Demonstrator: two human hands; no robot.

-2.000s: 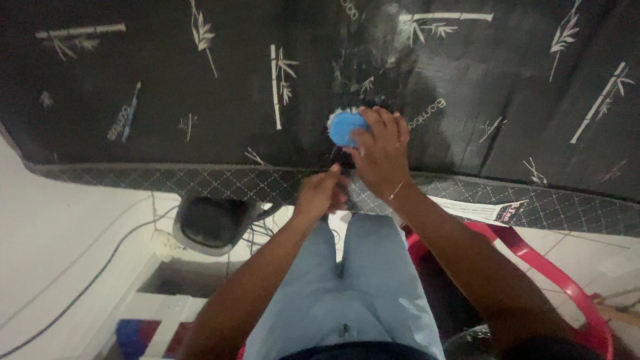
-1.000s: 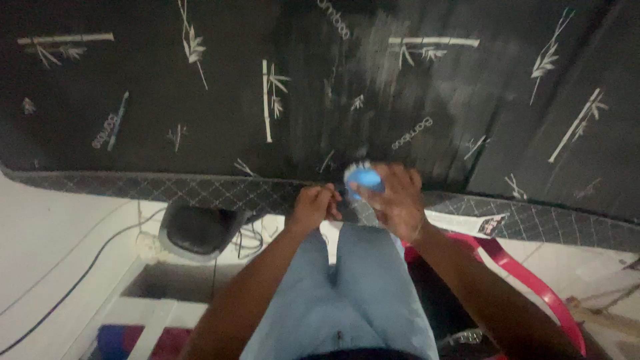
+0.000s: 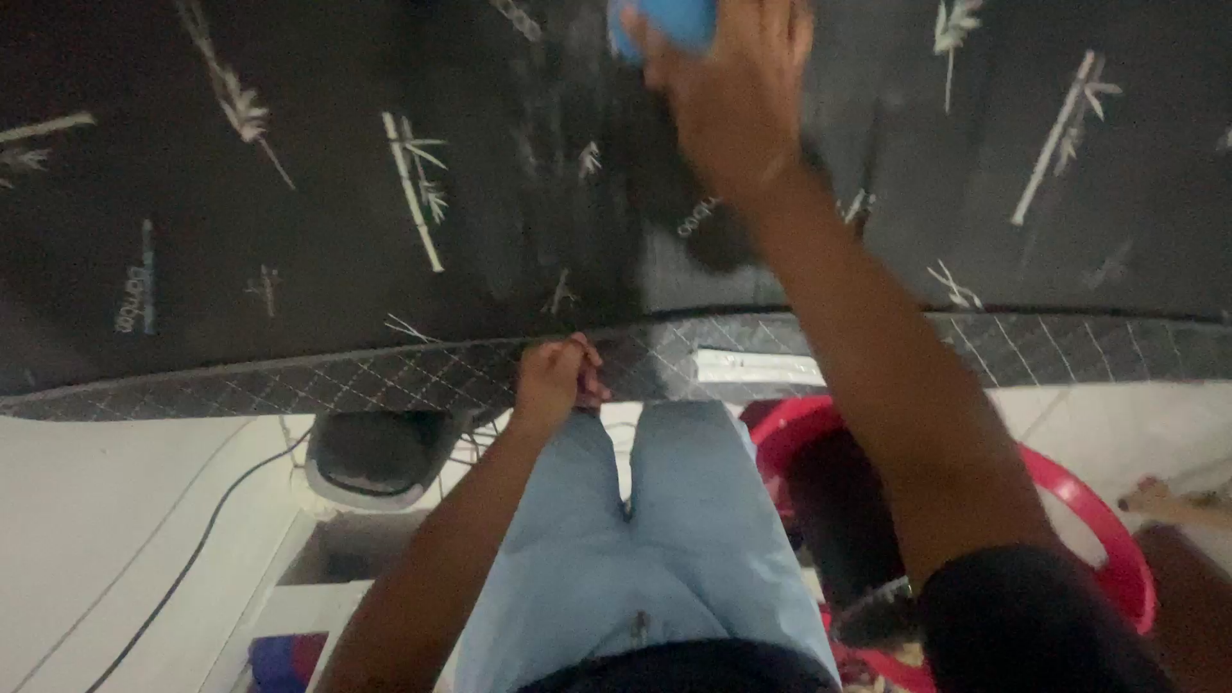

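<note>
A dark mattress (image 3: 337, 241) with a printed bamboo pattern spans the upper part of the view. On its surface, at the top, my right hand (image 3: 736, 87) grips a blue brush (image 3: 674, 21), whose far side is cut off by the frame. Down at the quilted side border, my left hand (image 3: 563, 377) rests against the edge with its fingers curled; whether it pinches the fabric cannot be told. A white label (image 3: 756, 367) lies on the border between my two arms. Damp-looking lighter patches show around the label and under my right forearm.
Below the border at right stands a red tub (image 3: 1088, 510) with dark things in it. A black and grey padded object (image 3: 380, 457) is under the edge at left, near a dark cable (image 3: 207, 539). Someone's bare foot (image 3: 1160, 500) shows at far right.
My right hand has moved with the blue brush from near the border up and away across the mattress. My left hand stays by the edge. The view has shifted somewhat.
</note>
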